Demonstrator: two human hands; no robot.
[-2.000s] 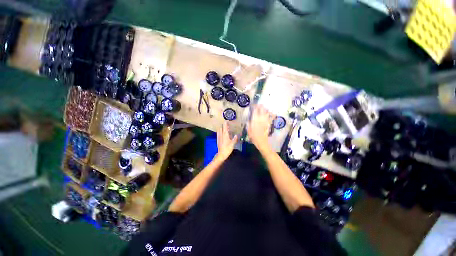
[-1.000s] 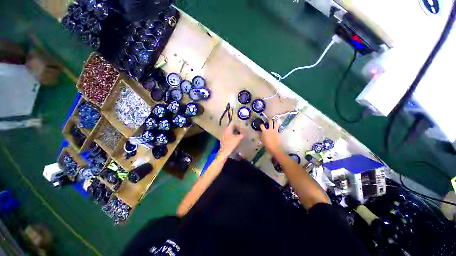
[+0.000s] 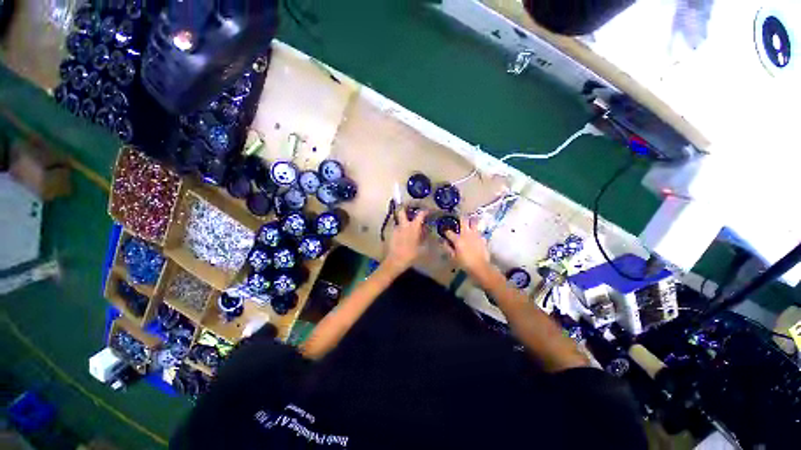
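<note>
Two black round end caps [image 3: 419, 185] stand near the middle of the bench, just beyond my hands. My left hand [image 3: 407, 239] has its fingertips around another dark cap, mostly hidden by the fingers. My right hand [image 3: 468, 246] has its thumb and fingers on a black cap [image 3: 448, 224] close beside it. Dark-handled pliers [image 3: 388, 220] lie just left of my left hand. A thin white cable [image 3: 497, 204] runs across the bench to the right of the caps.
Round circuit board assemblies [image 3: 283, 258] and grey-blue discs [image 3: 309, 182] crowd the bench at left. Sorting bins [image 3: 182, 216] and black trays [image 3: 98, 75] lie further left. Another disc [image 3: 517, 279] and a device with a blue flap [image 3: 619, 279] are at right.
My left hand has moved forward onto a cap beside the pliers. My right hand stays at its cap. Earlier, more caps stood grouped there. The camera view has turned and shifted.
</note>
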